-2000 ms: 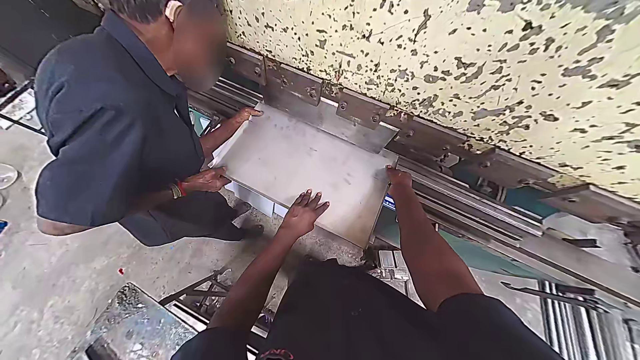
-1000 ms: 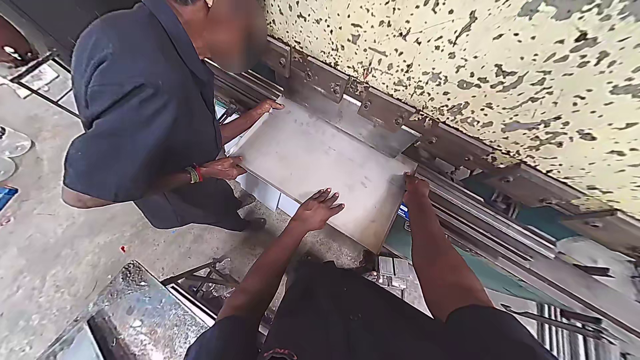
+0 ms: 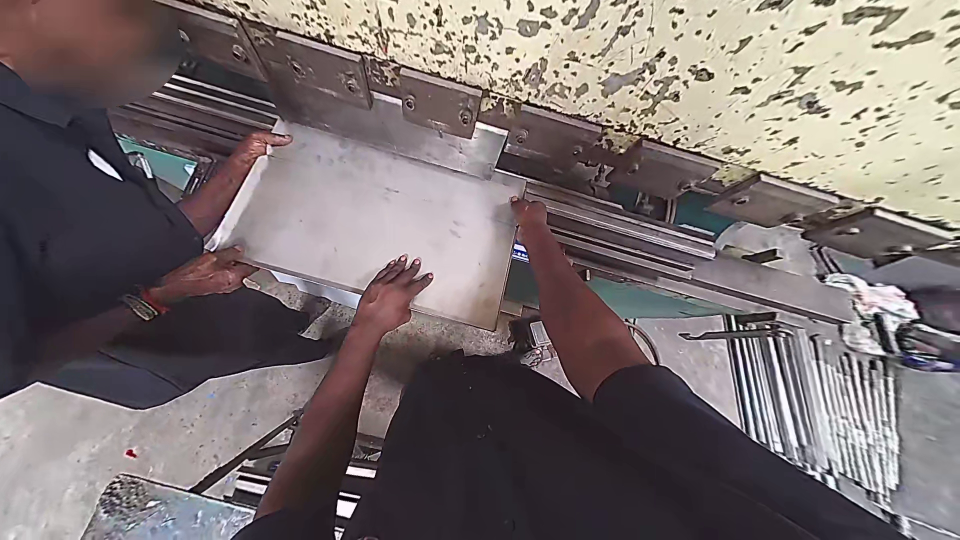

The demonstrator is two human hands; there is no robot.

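A sheet metal panel (image 3: 382, 217) with a folded edge at its left end lies at the bed of a press brake, its far edge near the clamped upper tooling (image 3: 442, 101). My left hand (image 3: 390, 296) rests on the panel's near edge, fingers spread over the top face. At the right end, my right hand (image 3: 531, 214) grips the panel's edge near the far corner; its lower fingers are hidden. A co-worker's two hands hold the left end, one at the far corner (image 3: 266, 142), one at the near corner (image 3: 214, 271).
The co-worker (image 3: 67, 225) stands close at the left. A row of bolted clamps (image 3: 660, 161) runs under the worn, painted machine beam (image 3: 675, 67). Long metal bars (image 3: 817, 397) lie at the right, beside a crumpled cloth (image 3: 874, 300). A stained metal plate (image 3: 172, 510) is at lower left.
The view has shifted somewhat. Both my hands keep their places on the panel, and the co-worker's hands remain at its left end.
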